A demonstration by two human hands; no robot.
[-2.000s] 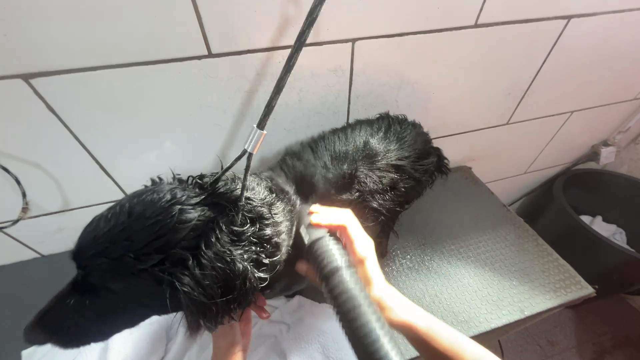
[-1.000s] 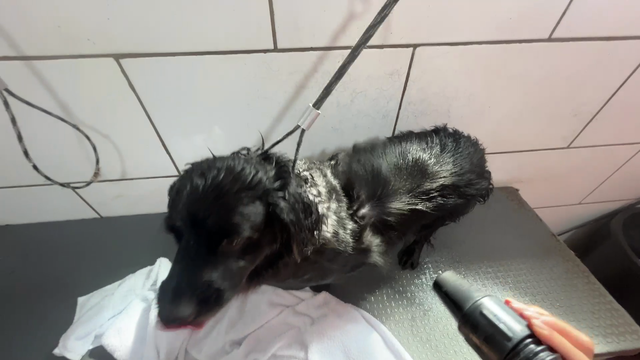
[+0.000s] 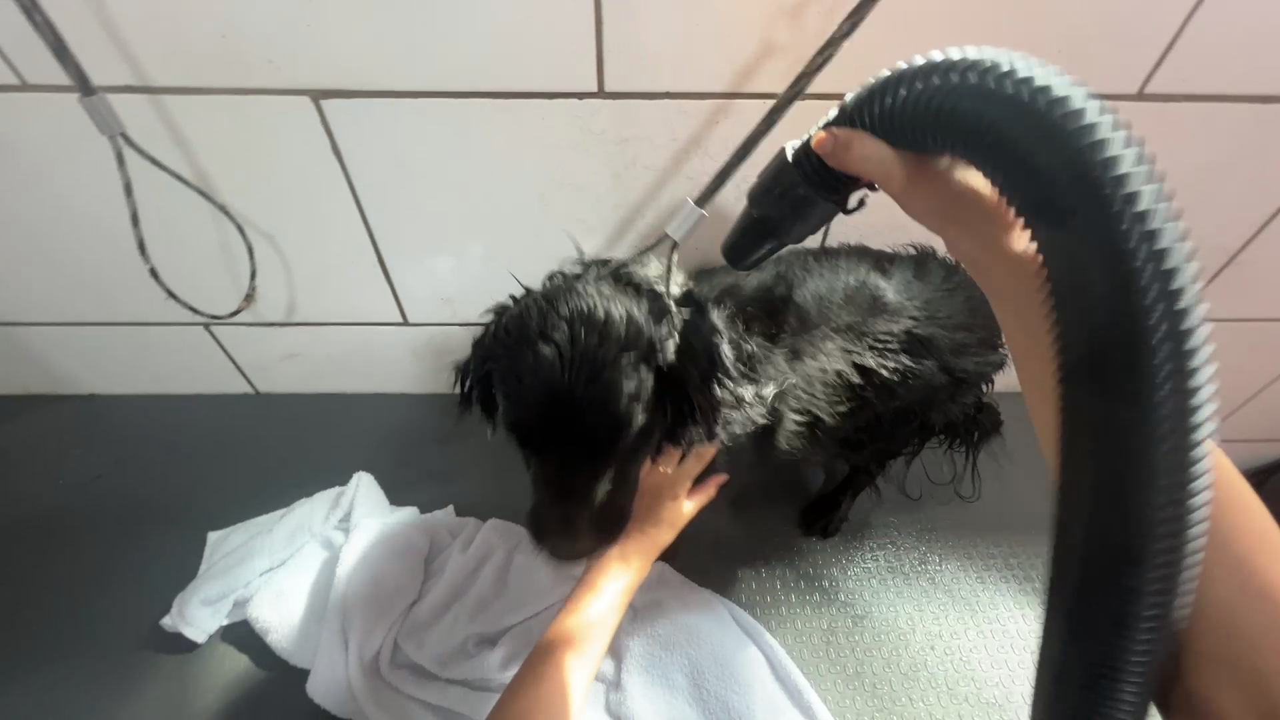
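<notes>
A wet black dog is on a textured grey grooming table, its head lowered at the left and its rump at the right. My left hand, fingers spread, touches the fur below the dog's ear and holds nothing. My right hand grips the ribbed black dryer hose just behind its nozzle. The nozzle points down and left, above the dog's neck and back. A cable grooming loop with a metal ferrule runs down to the dog's neck. A white towel lies under the dog's muzzle.
A second cable loop hangs against the tiled wall at the left. The wall stands right behind the table. The hose arches down across the right side of the view, in front of my right arm.
The nozzle, low beside the dog at the right one second ago, is now raised above its back. My left hand, out of view then, is at the dog's neck. The dog's head has turned toward me since two seconds ago.
</notes>
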